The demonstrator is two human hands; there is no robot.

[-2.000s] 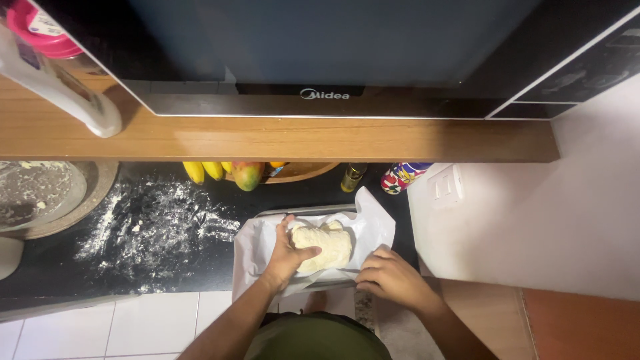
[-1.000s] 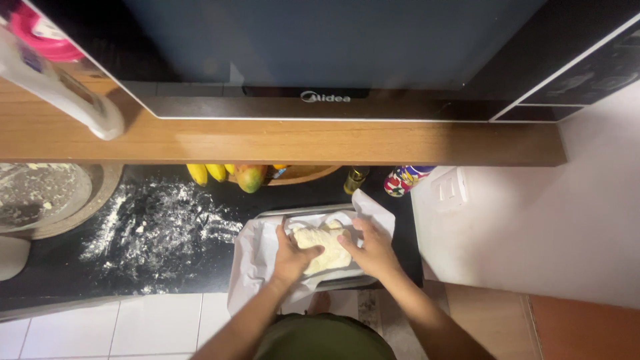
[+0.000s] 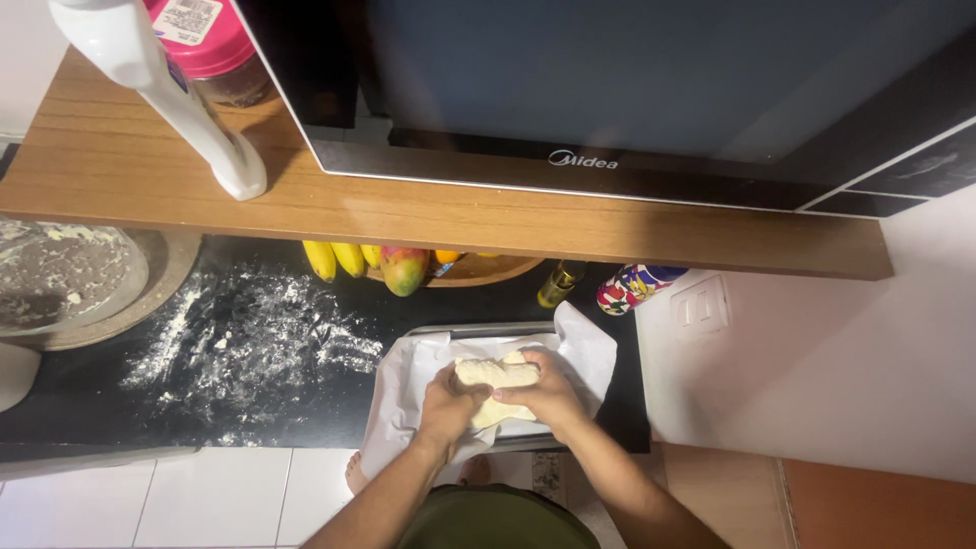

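A pale piece of dough (image 3: pixel 497 374) is held between both hands over a metal baking pan (image 3: pixel 488 331) lined with white parchment paper (image 3: pixel 396 381). My left hand (image 3: pixel 450 404) grips its left side, thumb on the near face. My right hand (image 3: pixel 550 393) holds the right side, its thumb close to the left thumb. The dough looks folded, with a thick upper part and a flatter part hanging below the thumbs. Whether its lower edge touches the paper, I cannot tell. The fingers behind the dough are partly hidden.
Above the counter runs a wooden shelf (image 3: pixel 457 221) with a Midea microwave (image 3: pixel 579 99), a white bottle (image 3: pixel 183 114) and a pink-lidded jar (image 3: pixel 221 46). Behind the pan stand an oil bottle (image 3: pixel 560 284) and a patterned container (image 3: pixel 633 288). Fruit, scattered flour (image 3: pixel 259 343) and a glass bowl (image 3: pixel 84 282) lie leftward.
My right hand has moved from the pan's near right edge onto the dough. Both hands now grip the dough, which appears folded and partly raised.
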